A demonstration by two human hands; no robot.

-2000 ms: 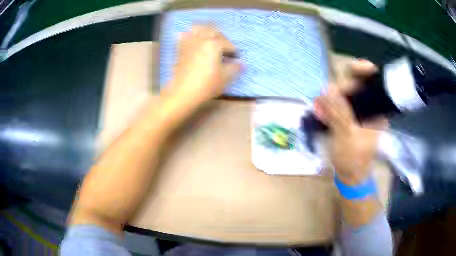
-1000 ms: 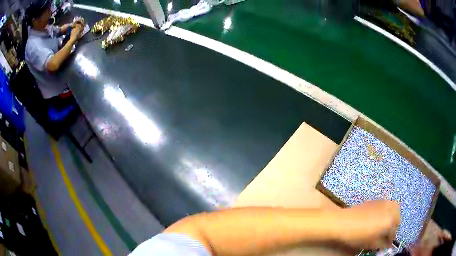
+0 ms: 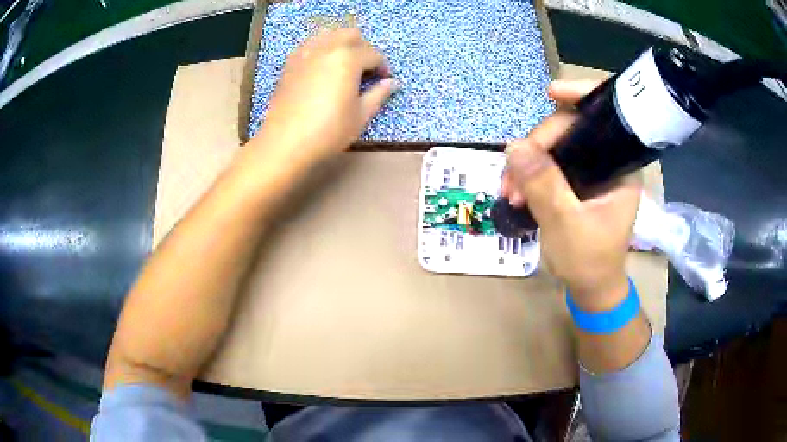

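The cardboard screw tray (image 3: 406, 147) is full of tiny blue-white screws (image 3: 457, 69). My left hand (image 3: 324, 95) is over its left part, fingers bent down at the screws; whether they hold any is too small to tell. My right hand (image 3: 578, 211) grips the black electric screwdriver (image 3: 600, 147), tilted, its lower end over the right side of the white housing (image 3: 470, 259). The housing lies open side up just below the tray. Inside is a green circuit board (image 3: 444, 207) with a yellow part. The screwdriver's tip is hidden.
A tan cardboard mat (image 3: 371, 319) lies under the housing and tray on the dark bench (image 3: 78, 198). A clear plastic bag (image 3: 703, 242) with a white cord (image 3: 660, 226) lies right of my right hand. A pale rail (image 3: 185, 17) and green conveyor belt run beyond the bench.
The view has swung back from the left side of the line, where a seated person showed, to the mat. The housing, screwdriver and right hand are in full view again. My left hand remains at the tray.
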